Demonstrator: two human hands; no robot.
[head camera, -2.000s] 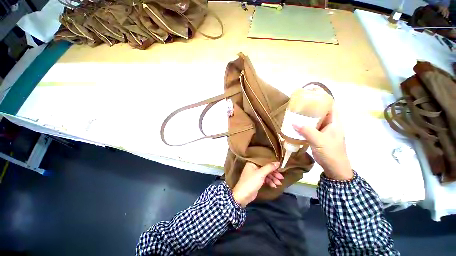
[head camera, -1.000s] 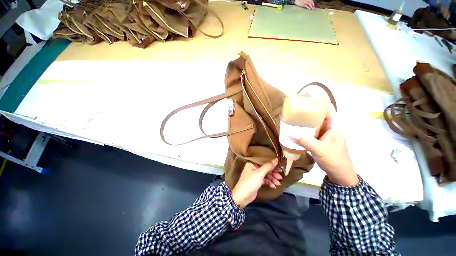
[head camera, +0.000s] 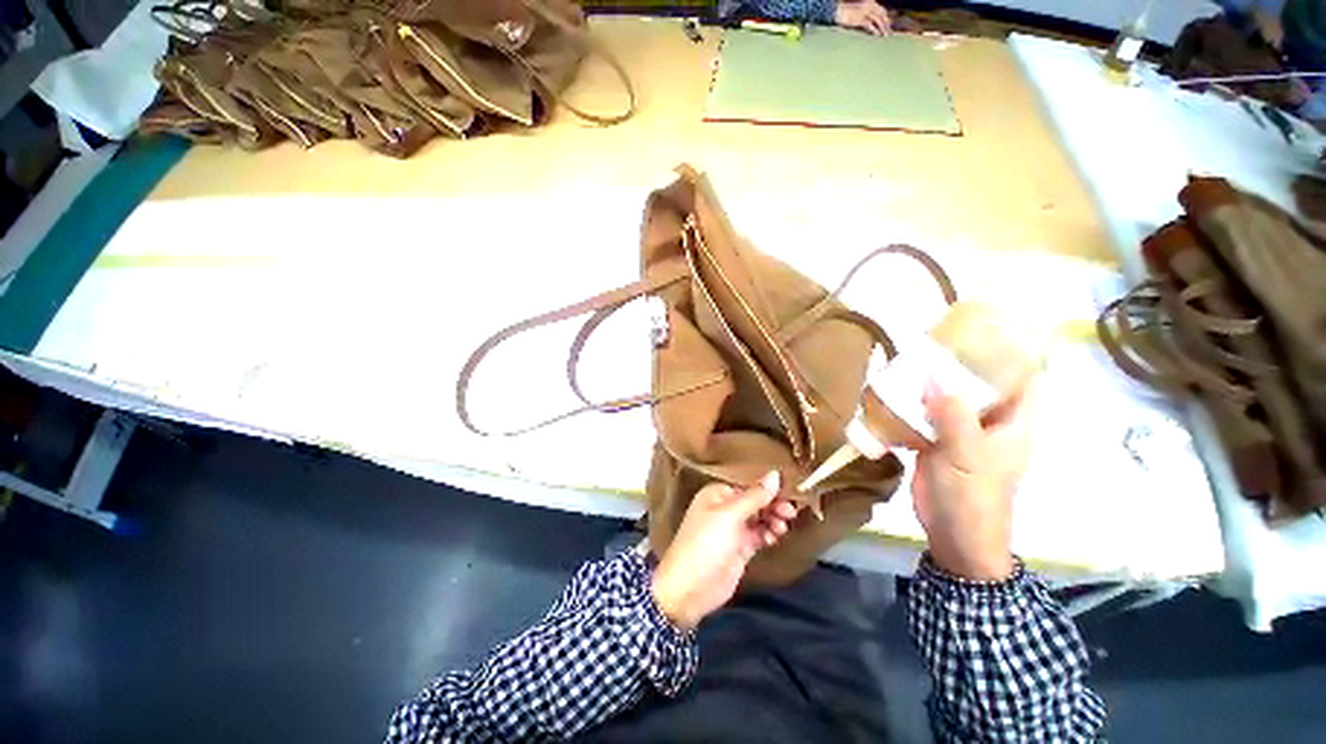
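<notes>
A brown handbag (head camera: 698, 349) lies on the table's near edge, its gold-edged zip (head camera: 745, 332) running along the top and its handles spread to both sides. My left hand (head camera: 716, 547) pinches the near end of the bag by the zip end between thumb and fingers; the pinched piece is small and partly hidden. My right hand (head camera: 971, 480) holds the glue bottle (head camera: 945, 381), tilted with its white nozzle pointing down and left. The nozzle tip is close to my left fingertips; whether it touches the bag I cannot tell.
A pile of brown bags (head camera: 349, 73) lies at the far left. More folded bags (head camera: 1251, 320) lie on the right. A green mat (head camera: 832, 80) is at the far side, with another person's hand (head camera: 864, 16) behind it. A small bottle (head camera: 1128, 47) stands at the far right.
The glue bottle has tipped over to the right, from nearly upright nozzle-down to a slant. My left fingers have shifted slightly left. The other person's hand has moved a little left.
</notes>
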